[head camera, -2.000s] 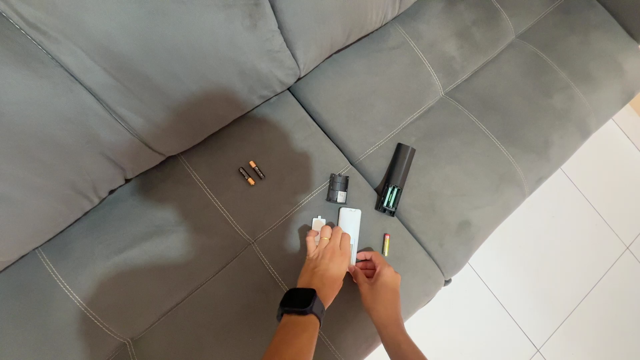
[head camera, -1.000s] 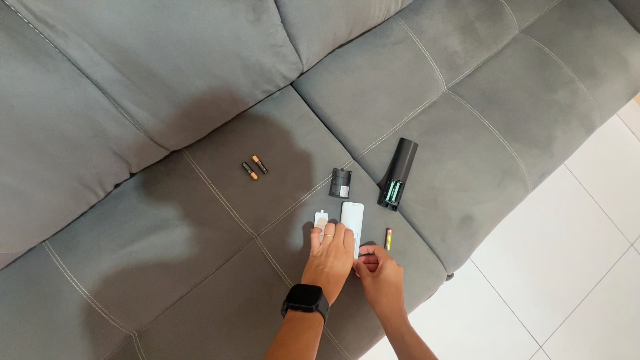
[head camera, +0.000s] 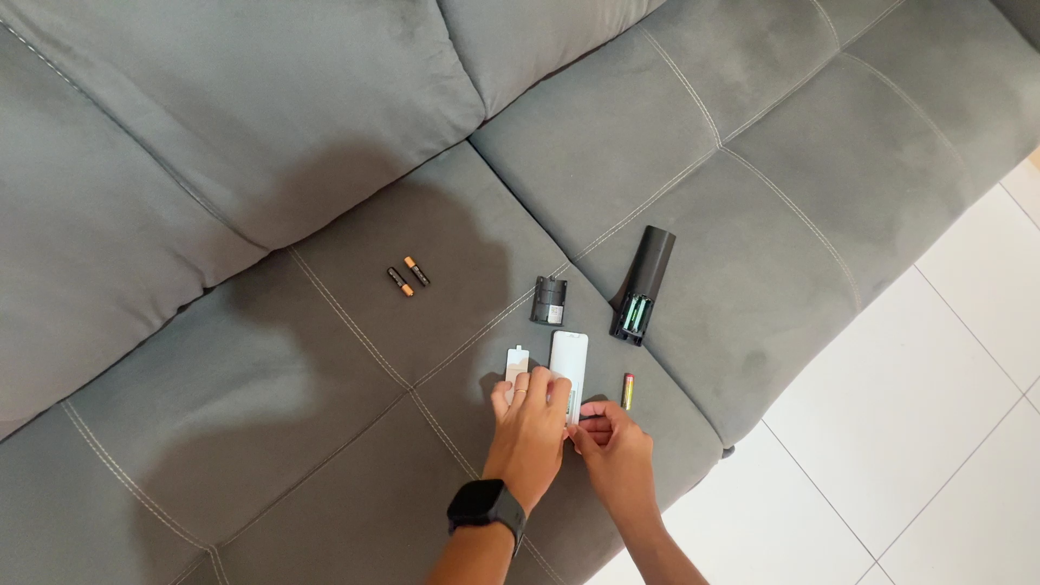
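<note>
A white remote control (head camera: 571, 357) lies on the sofa seat, its lower end between my hands. My left hand (head camera: 528, 426), with a ring and a black watch, rests its fingers on the remote's left side and over a white battery cover (head camera: 517, 359). My right hand (head camera: 613, 447) pinches at the remote's bottom end; what its fingertips hold is hidden. A red and yellow battery (head camera: 628, 391) lies just beyond that hand. Farther off are a black remote (head camera: 650, 264) with green batteries (head camera: 637, 313) in its uncovered compartment and a black battery cover (head camera: 549, 301).
Two black and orange batteries (head camera: 400, 281) (head camera: 417, 270) lie on the seat to the left. The grey sofa's backrest (head camera: 244, 106) rises at the upper left. Beyond the seat's right edge is the white tiled floor (head camera: 894, 390).
</note>
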